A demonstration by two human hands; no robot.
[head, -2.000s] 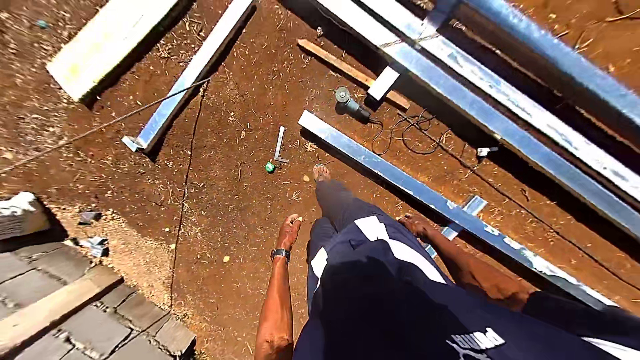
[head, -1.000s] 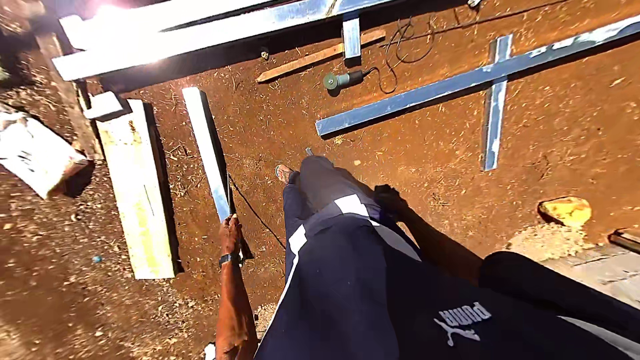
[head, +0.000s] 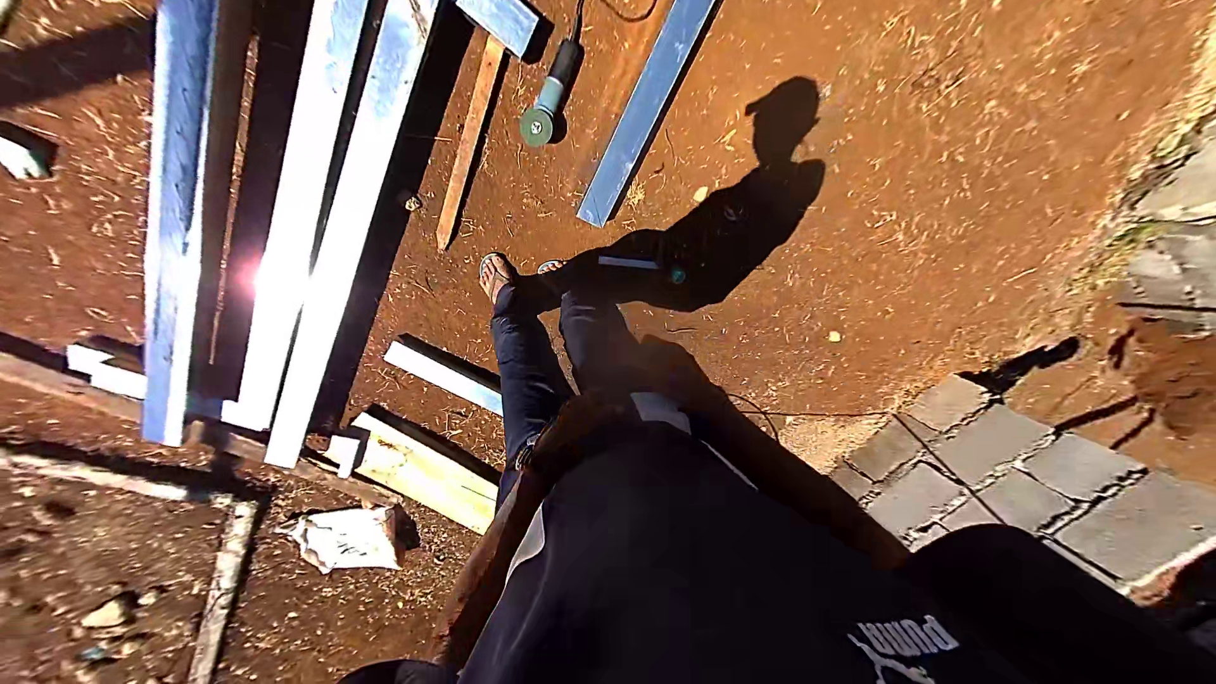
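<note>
My left hand (head: 577,415), in shadow with a watch at the wrist, is over my left thigh. My right hand (head: 665,359), also dark, lies beside my right thigh. Their fingers and any contents are unclear. To the left of my legs lies a short metal bar (head: 445,376), its near end hidden behind my leg. Beyond my feet are an angle grinder (head: 551,98), a wooden strip (head: 470,142) and a metal bar (head: 646,114). Within my shadow, a metal square-like tool (head: 627,262) lies near a small green object (head: 676,275).
Long shiny metal bars (head: 328,256) span the left side, their near ends over a timber (head: 57,377). A pale wooden plank (head: 427,472) and a crumpled white bag (head: 350,539) lie nearer. Grey paving blocks (head: 988,442) border the soil at right. A cable trails from the grinder.
The view has swung greatly. One second ago my left hand was at the near end of a short metal bar; now it is over my thigh, apart from the bar's visible part.
</note>
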